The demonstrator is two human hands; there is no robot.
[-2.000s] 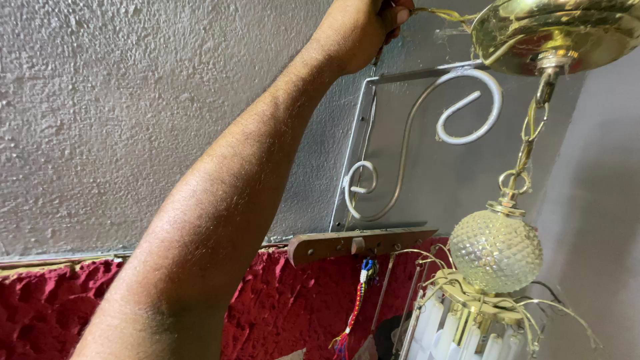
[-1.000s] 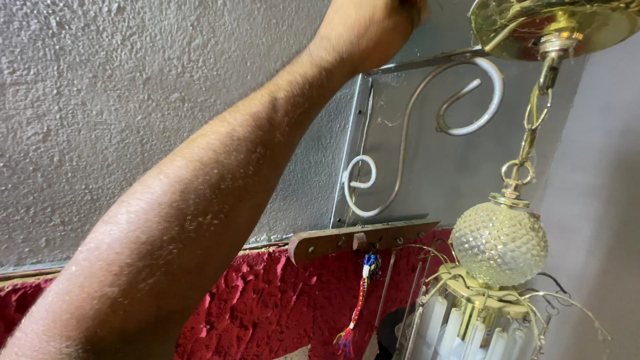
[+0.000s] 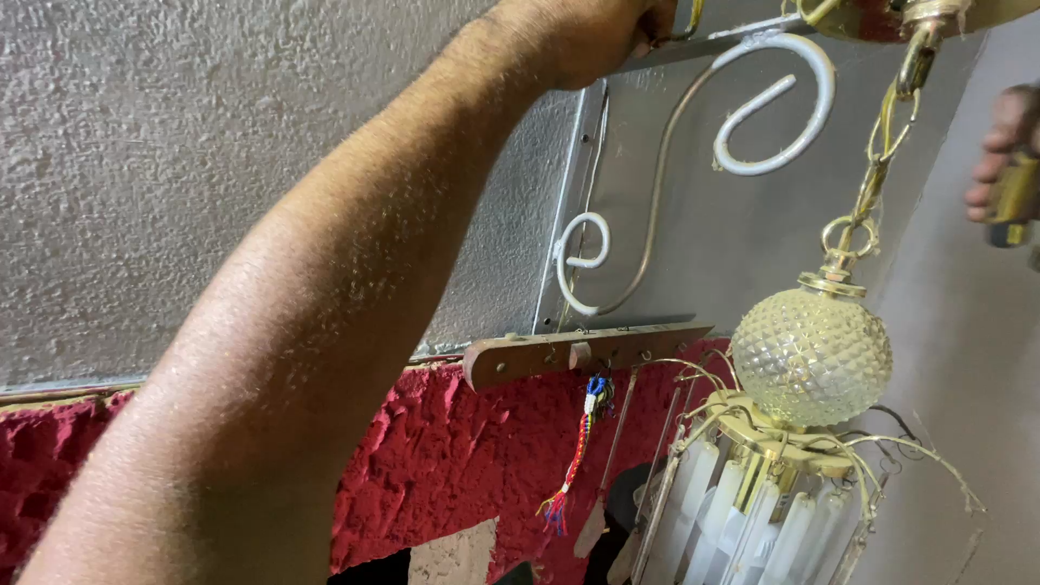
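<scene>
My left hand (image 3: 601, 41) reaches up to the top edge, its fingertips closed around a thin yellow wire (image 3: 695, 18) beside the metal bracket; part of the hand is out of view. At the right edge my right hand (image 3: 1006, 154), blurred and cut off, grips a tool with a yellow and black handle (image 3: 1012, 199); its kind cannot be told. Between the hands, a brass ceiling canopy (image 3: 869, 18) carries a chain (image 3: 881, 150) with yellow cord through it. From the chain hangs a textured glass globe (image 3: 812, 357) above a brass frame with hanging glass prisms (image 3: 764, 520).
A scrolled metal bracket (image 3: 662, 162) stands behind the lamp. Below it a wooden bar (image 3: 520, 357) with hooks holds a braided multicoloured cord (image 3: 581, 447). Around are a grey textured ceiling (image 3: 203, 122) and a rough red wall (image 3: 439, 463). Thin curved arms spread from the lamp.
My right hand with the yellow and black tool has come into view at the right. My left hand has moved lower, nearer the bracket, than two seconds ago.
</scene>
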